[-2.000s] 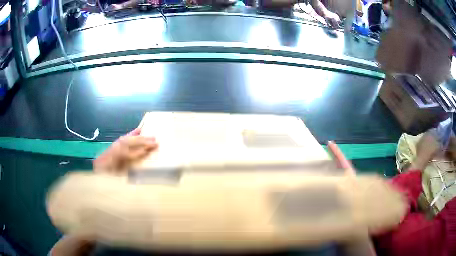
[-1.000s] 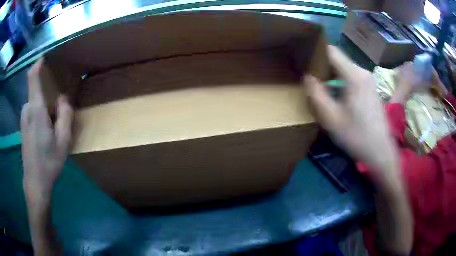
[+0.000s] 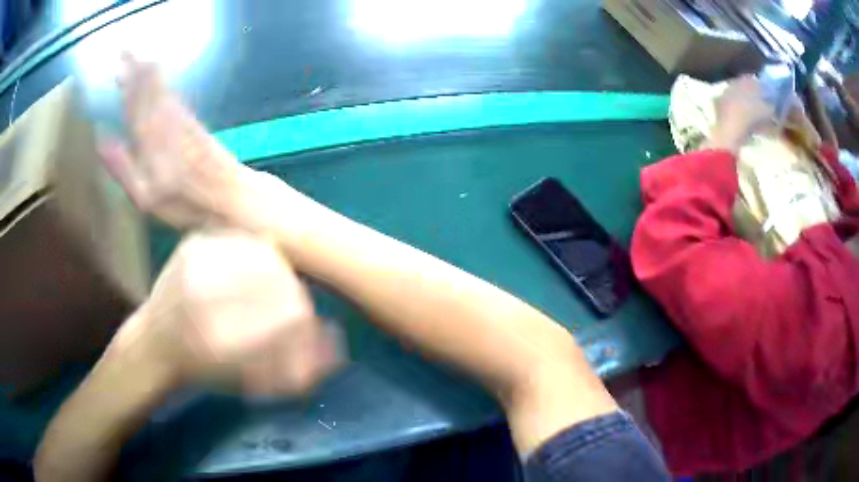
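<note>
A brown carton (image 3: 56,282) stands at the left, cut off by the picture's edge. Its right side is blurred, and its contents are not visible. My right hand (image 3: 174,155) reaches across to the left beside the carton's right side, with fingers apart and nothing in it; whether it touches the carton I cannot tell. My left hand (image 3: 245,311) is strongly blurred, in front of my right forearm and right of the carton. Its fingers look curled, but its grip is unclear.
A black smartphone (image 3: 570,247) lies on the dark green bench (image 3: 405,207). A bright green strip (image 3: 452,118) borders the black belt (image 3: 311,56). At right, a person in red sleeves (image 3: 744,292) handles a yellowish crinkled bag (image 3: 786,188). Another carton (image 3: 673,42) stands behind.
The carton has moved from the centre to the left edge. Both hands have left its two ends; my right hand has swung across leftward. The view has shifted, and the phone shows fully.
</note>
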